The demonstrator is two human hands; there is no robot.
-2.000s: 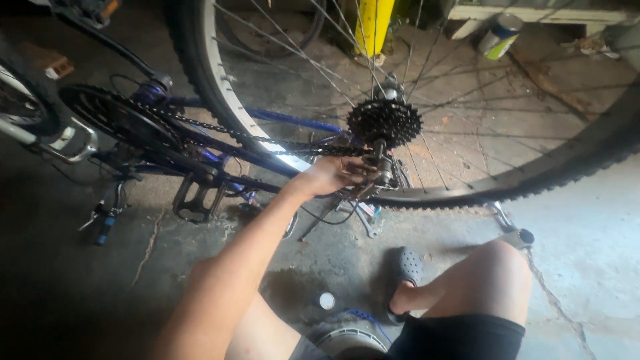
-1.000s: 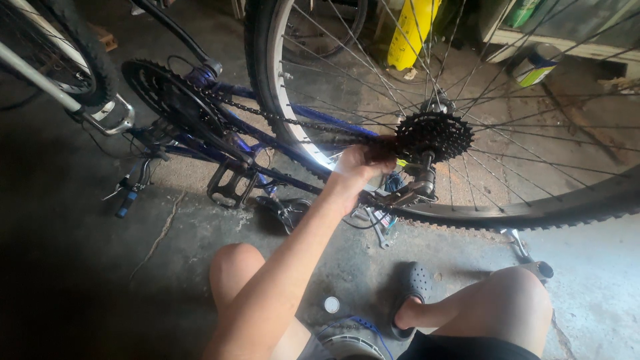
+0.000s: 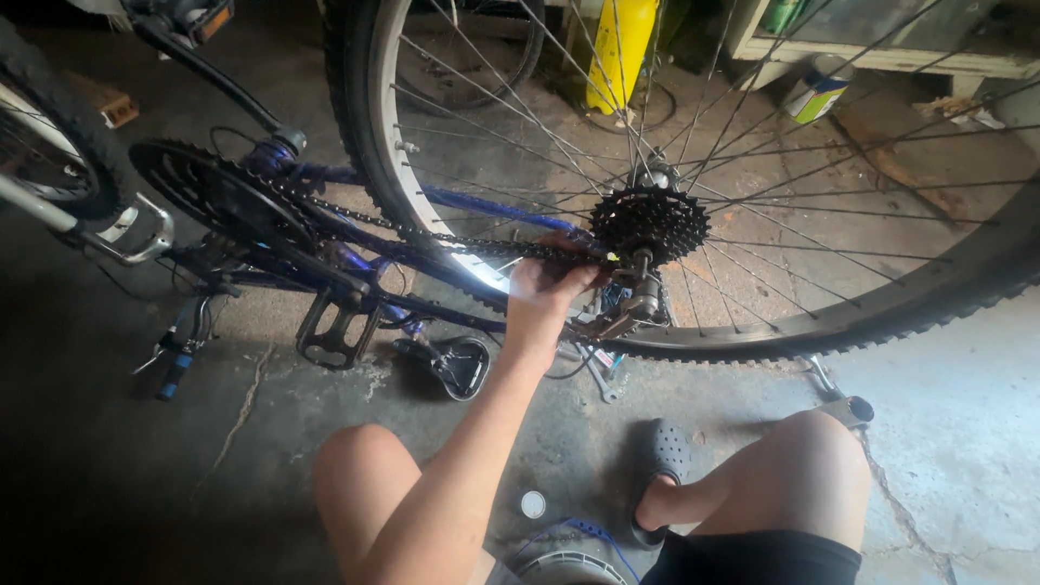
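A blue bicycle stands upside down, its rear wheel (image 3: 382, 162) raised. My left hand (image 3: 552, 280) is at the bicycle chain (image 3: 455, 239), just left of the rear cog cluster (image 3: 650, 226); the chain passes between its thumb and its partly hidden fingers. Right below the cogs is the rear derailleur (image 3: 638, 305), close to the hand. Toward the left, the chain runs to the large front chainring (image 3: 223, 195), near a crank with a black pedal (image 3: 335, 329). My right hand is out of view.
The saddle (image 3: 463, 366) and a wrench (image 3: 601, 378) are low by the floor. A metal tube (image 3: 857, 412) lies right, a round white lid (image 3: 533, 504) near my feet. Behind the spokes stand a yellow container (image 3: 621, 57) and a can (image 3: 819, 88). Another bicycle's wheel (image 3: 97, 175) is far left.
My left hand was at the derailleur below the cogs two seconds ago; it has moved left along the chain. The view has shifted.
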